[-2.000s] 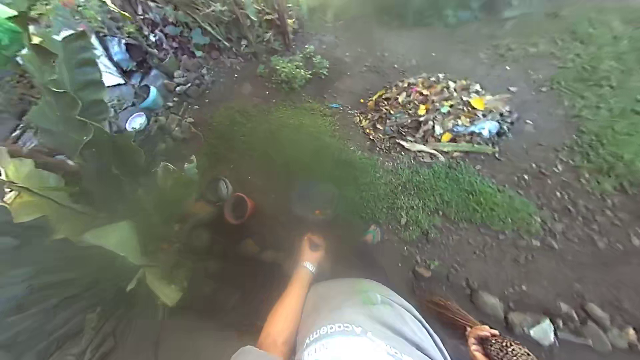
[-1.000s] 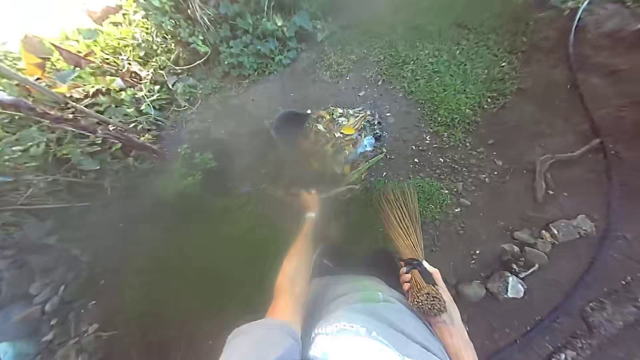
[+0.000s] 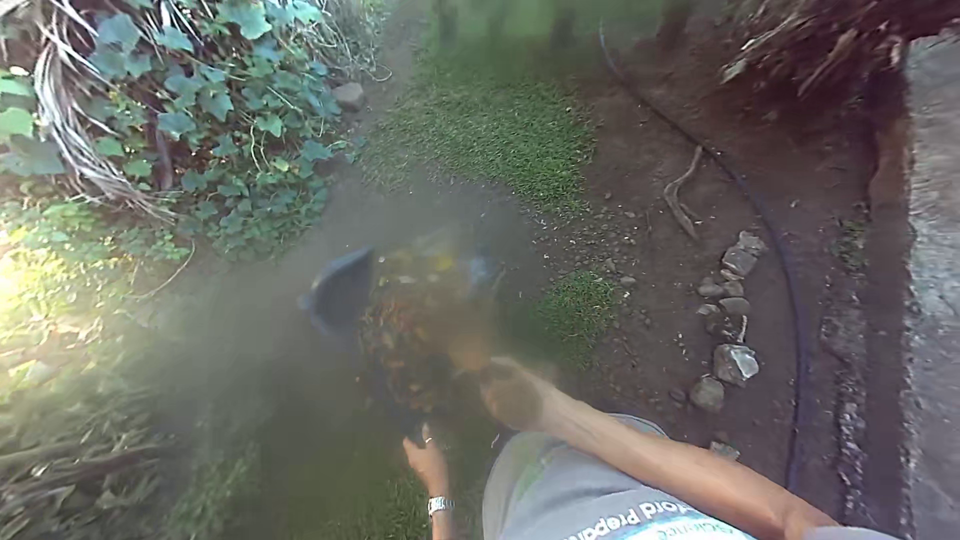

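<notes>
My right hand [image 3: 504, 371] grips the bound handle of a stick broom [image 3: 514, 401], whose bristles blur over a pile of dry leaves and litter [image 3: 409, 315]. Below the pile, my left hand [image 3: 426, 454], with a metal watch at its wrist, is closed on the near edge of a dark container or dustpan. Its bluish-black far part [image 3: 341, 292] shows at the pile's left side. The middle of the view is hazy, so the container's full shape and the contact of bristles with leaves cannot be told.
A black hose [image 3: 795, 322] curves down the right side, past a row of stones [image 3: 735, 364] and a dry root [image 3: 681, 195]. Concrete edging [image 3: 934, 285] lies at far right. Leafy vines [image 3: 225, 112] stand at upper left, and grass [image 3: 495, 135] grows beyond the pile.
My right hand has brought the broom from the right side over to the litter pile. The dark container, beyond the pile's left side one second ago, now lies along its left and near sides. The view has shifted right.
</notes>
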